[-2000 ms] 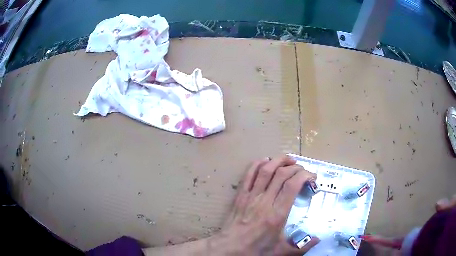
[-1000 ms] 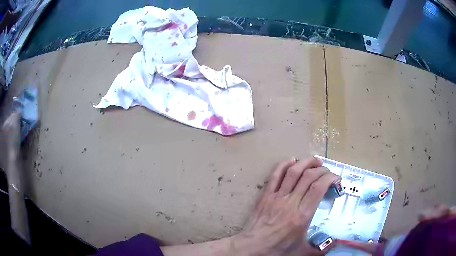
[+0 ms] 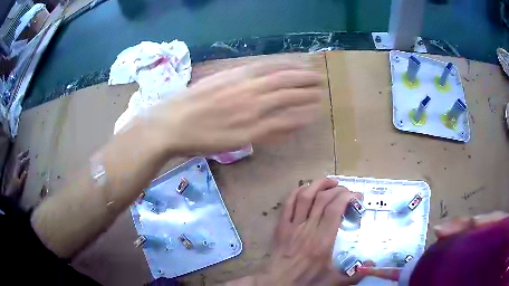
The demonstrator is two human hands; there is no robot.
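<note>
A white square plate [image 3: 373, 229] with upright grey posts lies at the lower right. My left hand [image 3: 308, 226] holds its left edge, fingers by the upper left post. My right hand [image 3: 471, 224] is at the right edge, largely hidden behind the dark pink squeeze bottle [image 3: 466, 254] it grips. The bottle's thin red nozzle [image 3: 385, 272] points left, its tip at the lower left post. The lower right post is partly hidden by the bottle.
Another person's blurred forearm and open hand [image 3: 240, 106] reach across from the left, over the stained white rag [image 3: 159, 67]. A second plate [image 3: 192, 223] lies lower left. A plate with yellow-green glue around its posts [image 3: 428, 95] lies upper right, near a grey upright [image 3: 406, 22].
The other person's arm has come in from the left. The lower left and upper right plates now show. The nozzle tip has moved from the lower right post to the lower left post.
</note>
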